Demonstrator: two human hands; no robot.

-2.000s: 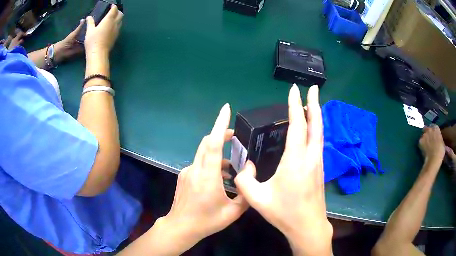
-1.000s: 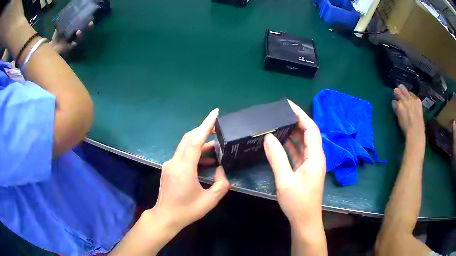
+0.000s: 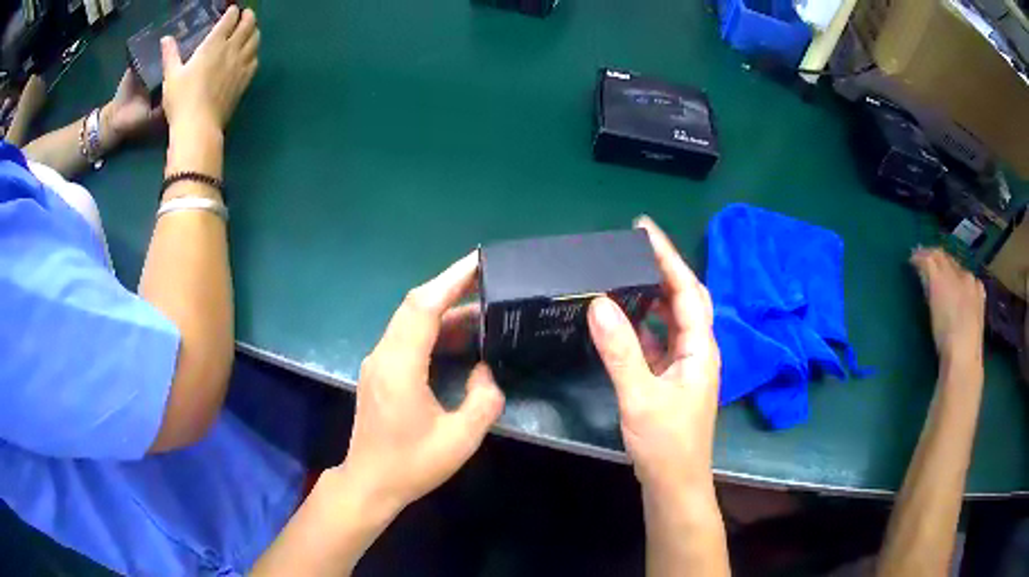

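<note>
A closed black gift box (image 3: 566, 271) is held above the front edge of the green table, with a plain side facing up and a side with white print facing me. A thin pale line shows at its upper front edge. My left hand (image 3: 412, 389) grips its left end, thumb at the lower front corner. My right hand (image 3: 666, 366) grips its right end, thumb on the printed side near the top edge and fingers behind the right end. The box's far side and underside are hidden.
Another closed black box (image 3: 656, 122) lies beyond. A crumpled blue cloth (image 3: 779, 304) lies right of my hands. A blue bin (image 3: 767, 34) and a large carton (image 3: 959, 73) stand far right. A person in light blue (image 3: 85, 327) holds a box at left. Another person's arm (image 3: 946, 383) reaches in at right.
The held box has turned so its plain side faces up, and moved a little left; its white label no longer shows. The neighbours' arms have shifted.
</note>
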